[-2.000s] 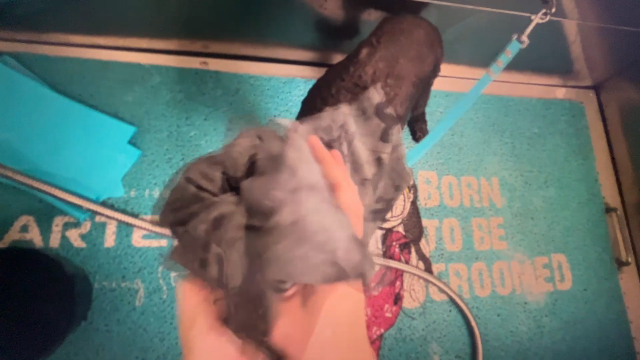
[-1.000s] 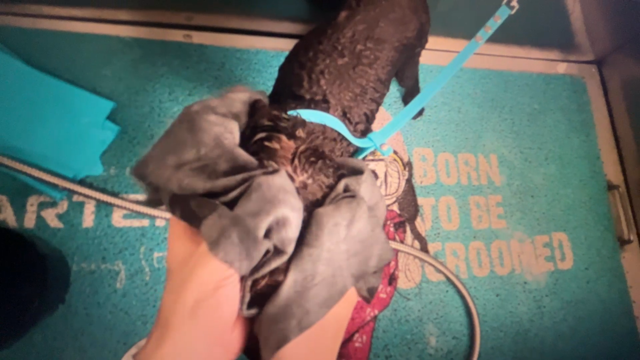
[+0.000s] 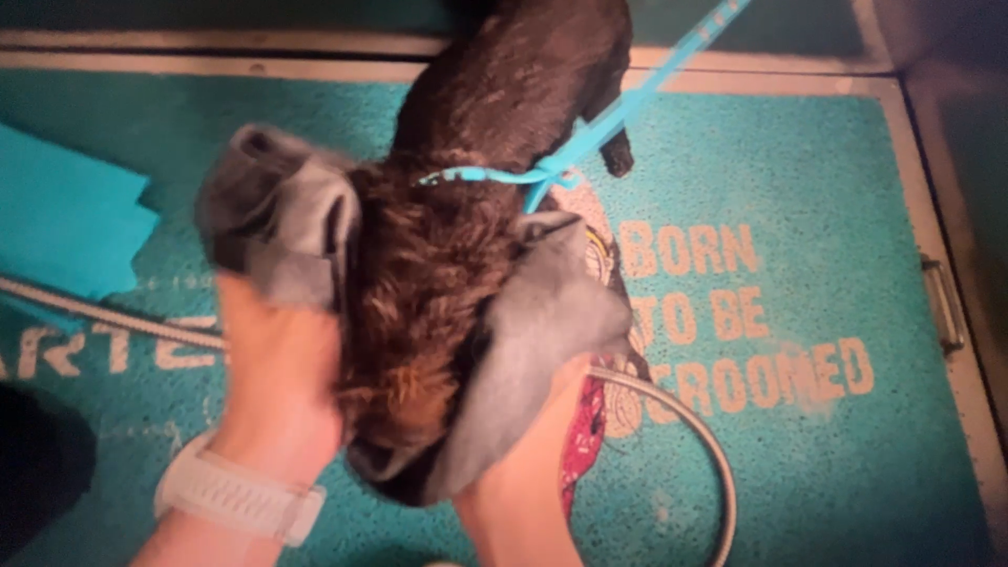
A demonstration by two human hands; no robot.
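A dark, wet-looking dog (image 3: 441, 260) stands on the teal mat, its head toward me and its rump at the top. Round its neck runs a light blue strap (image 3: 602, 130) that rises to the upper right. A grey cloth (image 3: 543, 307) lies along both sides of the dog's head and passes beneath it. My left hand (image 3: 279, 346), with a pale watch band at the wrist, grips the cloth's left part; its fingers are mostly covered. My right hand (image 3: 543, 425) is largely hidden under the cloth's right part, beside the head. A red patterned fabric (image 3: 583, 433) shows right of that arm.
A metal shower hose (image 3: 701, 433) curves at the right and reappears (image 3: 110, 315) at the left. Blue sheets (image 3: 63, 213) lie at the left edge. The printed teal mat (image 3: 827, 197) has a metal frame, with a metal handle (image 3: 943, 307) at the right. A dark shape (image 3: 39, 465) is at lower left.
The cloth covered the dog's head two seconds ago; it has been drawn apart to the sides, so the top of the head and the neck strap show. My hands have moved apart.
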